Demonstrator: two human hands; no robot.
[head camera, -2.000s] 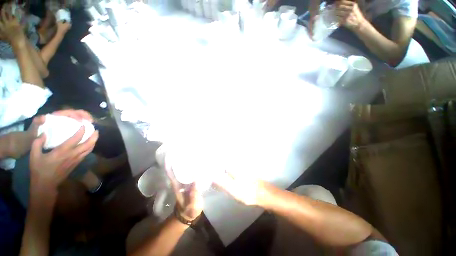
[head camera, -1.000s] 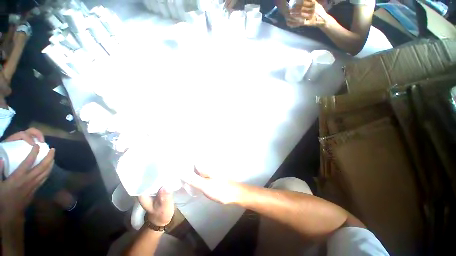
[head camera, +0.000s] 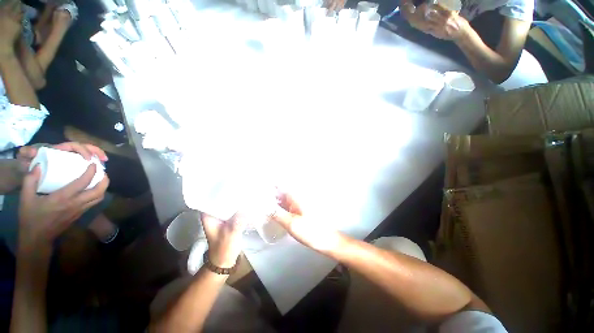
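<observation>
My left hand (head camera: 223, 235), with a dark bracelet at the wrist, is at the near edge of the white table, its fingers around the lower side of a white cup (head camera: 207, 198) whose outline is mostly lost in glare. My right hand (head camera: 299, 222) is just to the right, its fingers bent near a small translucent cup or disc (head camera: 271, 230); glare hides whether it holds it. A white cup (head camera: 183, 230) with its round mouth showing is at the table edge, left of my left hand. Another pale cup (head camera: 197, 255) is below it.
The white-topped table (head camera: 286, 279) is strongly glared. Cup stacks (head camera: 153, 26) lie at the far left. Cups (head camera: 460, 82) are at the right edge. Brown cartons (head camera: 508, 240) stand at the right. Another person's hands (head camera: 68, 195) hold a white cup at left; another person (head camera: 495, 58) sits far right.
Since one second ago the view has shifted, so the table and cartons appear farther right. My right hand's fingers are now more bent and separate from the left hand. The left hand still supports the white cup.
</observation>
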